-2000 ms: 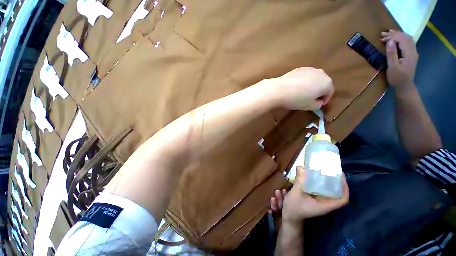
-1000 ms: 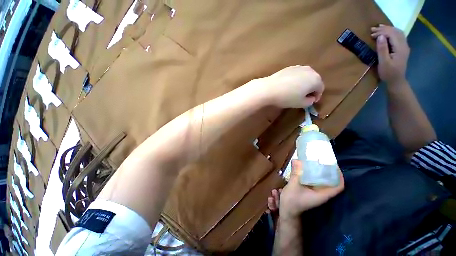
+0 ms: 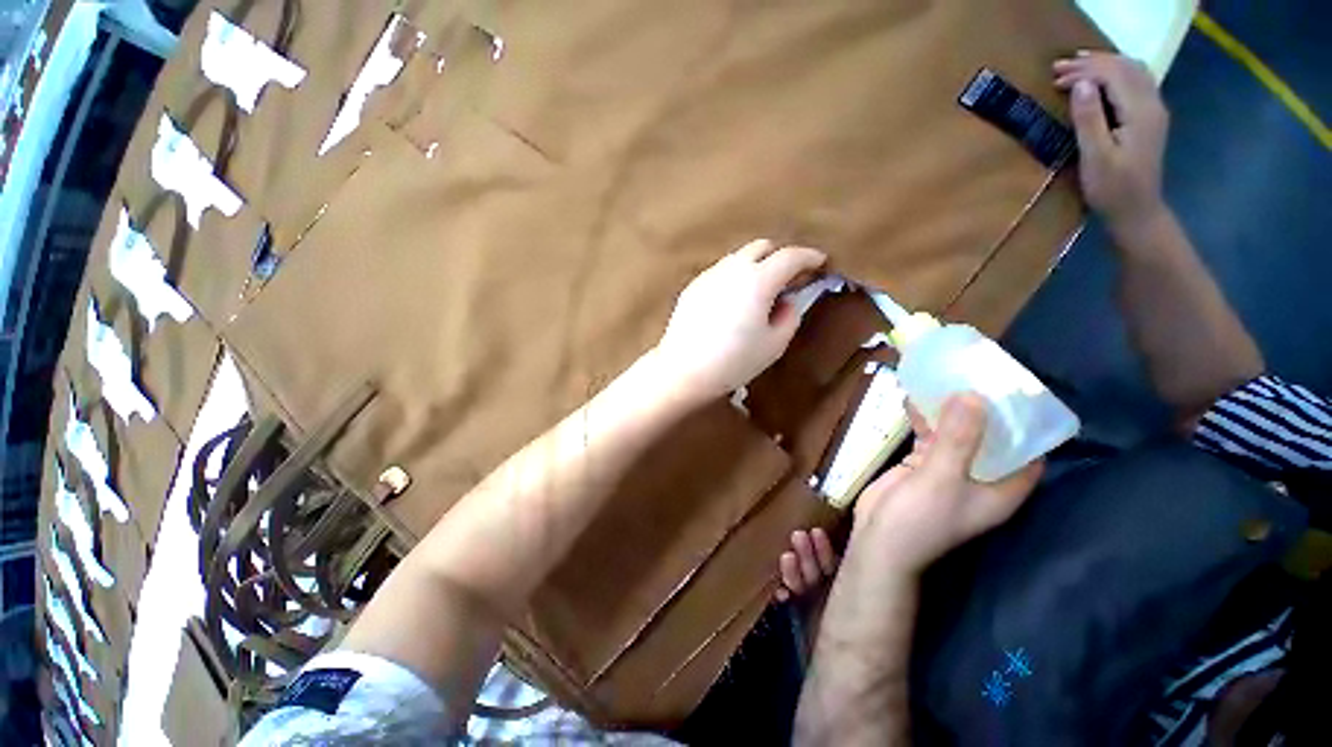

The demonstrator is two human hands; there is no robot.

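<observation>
A large tan-brown bag panel (image 3: 643, 132) lies spread in front of me, with a cut-out near its lower right edge. My left hand (image 3: 738, 314) reaches in from the lower left and pinches the pale-edged flap at the upper corner of the cut-out. My right hand (image 3: 935, 504) is closed around a cloudy-white glue bottle (image 3: 990, 397). The bottle is tilted, its thin nozzle pointing up and left at the panel edge beside my left fingertips. Whether the nozzle touches is unclear. A black label (image 3: 1018, 117) lies at the panel's upper right.
Another person's hand (image 3: 1122, 139), with a striped sleeve, rests on the panel's right edge. Fingertips (image 3: 805, 563) show below the panel edge. A dark apron is at lower right. Tangled brown straps (image 3: 263, 533) lie at lower left. White winged pieces (image 3: 190, 168) line the left.
My left hand has moved left along the cut-out edge. The bottle has gone from nearly upright to tilted, its nozzle now pointing further left. The view has shifted slightly.
</observation>
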